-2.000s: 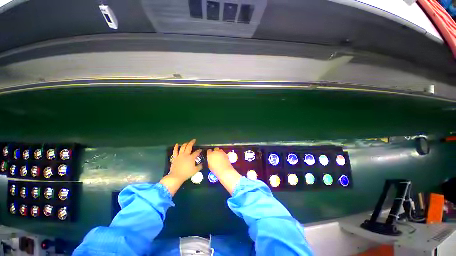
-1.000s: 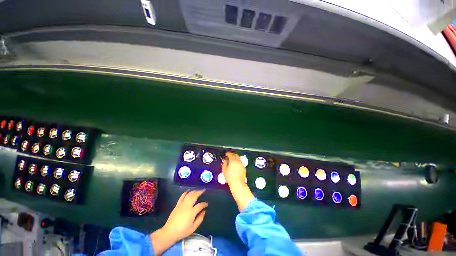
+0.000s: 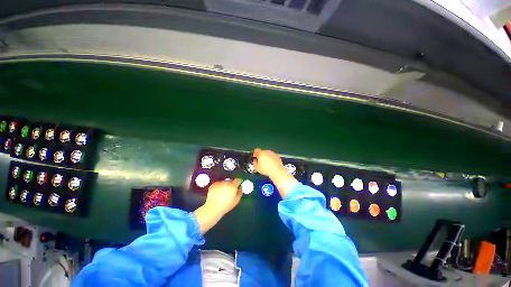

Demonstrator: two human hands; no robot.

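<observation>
The middle black tray (image 3: pixel 217 171) lies on the green belt with two rows of lit round units. My right hand (image 3: pixel 269 162) is over its far row, fingertips at a white-lit unit (image 3: pixel 251 166) that they partly cover. My left hand (image 3: pixel 223 196) is at its near row, fingertips between a white unit (image 3: pixel 247 186) and a mostly covered one. A greenish tint shows at the left fingertips. Both hands are bare, with fingers drawn together. Whether either pinches a small part is too small to tell.
A parts box with a red-pink tangle (image 3: pixel 155 200) is beside my left sleeve. Another lit tray (image 3: pixel 364 194) adjoins on the right. Trays of metallic-faced units (image 3: pixel 45 172) lie left. A black stand (image 3: pixel 434 252) and orange object (image 3: pixel 484 257) are near right. A grey-white hood (image 3: pixel 224 84) spans the far side.
My left hand has moved from the belt's near side up onto the tray's near row. My right hand stays around the far row, its fingertips now at its far side. Several unit colours differ.
</observation>
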